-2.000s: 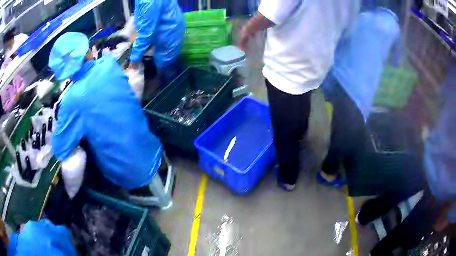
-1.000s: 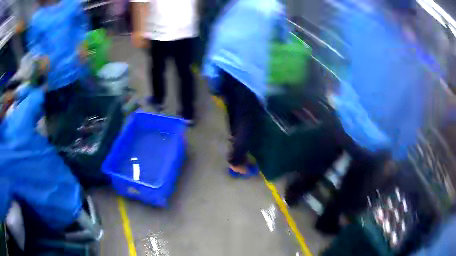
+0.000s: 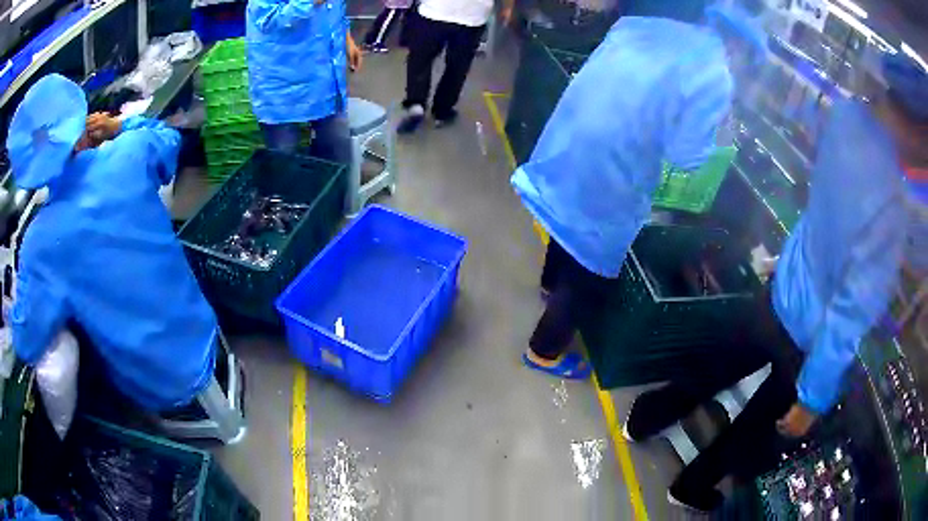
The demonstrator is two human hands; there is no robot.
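Note:
Neither my left hand nor my right hand is in view. Nearest in front of me on the grey floor stands a blue open crate (image 3: 374, 273) with a small white mark or piece inside near its front wall. A dark green crate (image 3: 267, 212) touches or nearly touches it on the left and holds a heap of dark and shiny parts. Another dark green crate (image 3: 204, 488) at the lower left holds dark plastic-wrapped contents.
Workers in blue smocks sit at the left (image 3: 112, 265) and right (image 3: 845, 234); another bends over a dark green crate (image 3: 682, 336). A person in white (image 3: 448, 31) is farther back. Yellow lines (image 3: 299, 438) mark the floor. Stools and light green crates (image 3: 226, 112) stand about.
The view has swung right, then partly back left. The person in white is farther down the aisle. The worker at left has raised a hand to the face. The blue crate remains on the floor.

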